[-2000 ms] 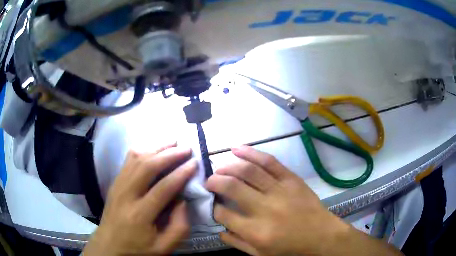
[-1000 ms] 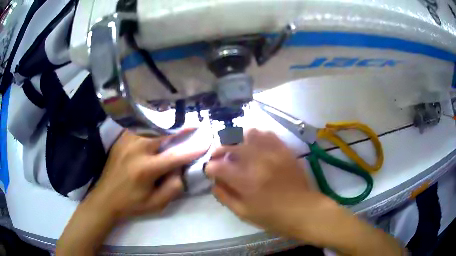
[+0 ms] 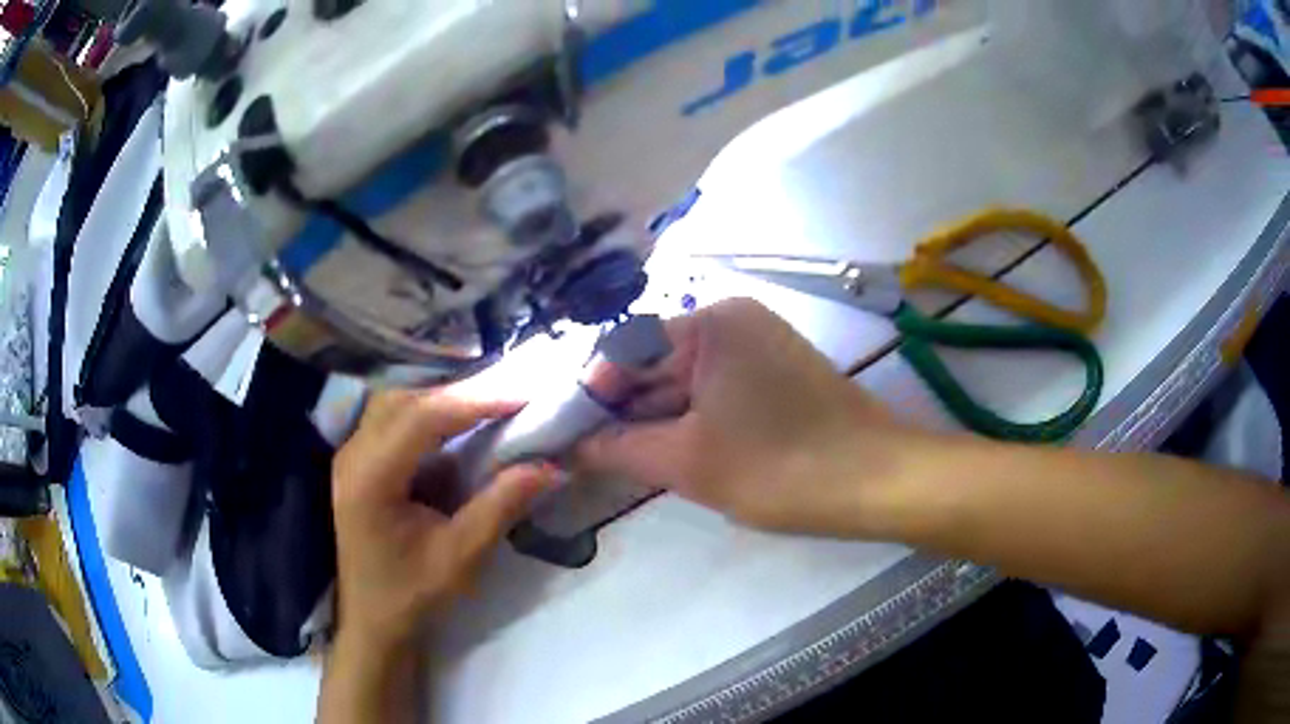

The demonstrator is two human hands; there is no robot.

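Observation:
A white fabric piece (image 3: 549,422) with a narrow dark edge lies in front of the presser foot area of the white sewing machine (image 3: 382,85). My left hand (image 3: 410,495) grips its left side between thumb and fingers. My right hand (image 3: 736,417) pinches its right end beside the dark grey tab (image 3: 635,341). A small dark rounded end (image 3: 555,546) sticks out below the fabric, between my hands. The needle point is hidden by glare and the machine head.
Scissors (image 3: 997,333) with yellow and green handles lie right of my right hand. Black and white fabric (image 3: 262,523) is piled at the left. A metal fitting (image 3: 1178,116) stands at the upper right. A measuring tape (image 3: 835,612) runs along the front edge.
The view has tilted and shifted. My hands moved up to the tab with the white piece, and my right hand now reaches in from the right. The dark rounded end now shows below the fabric.

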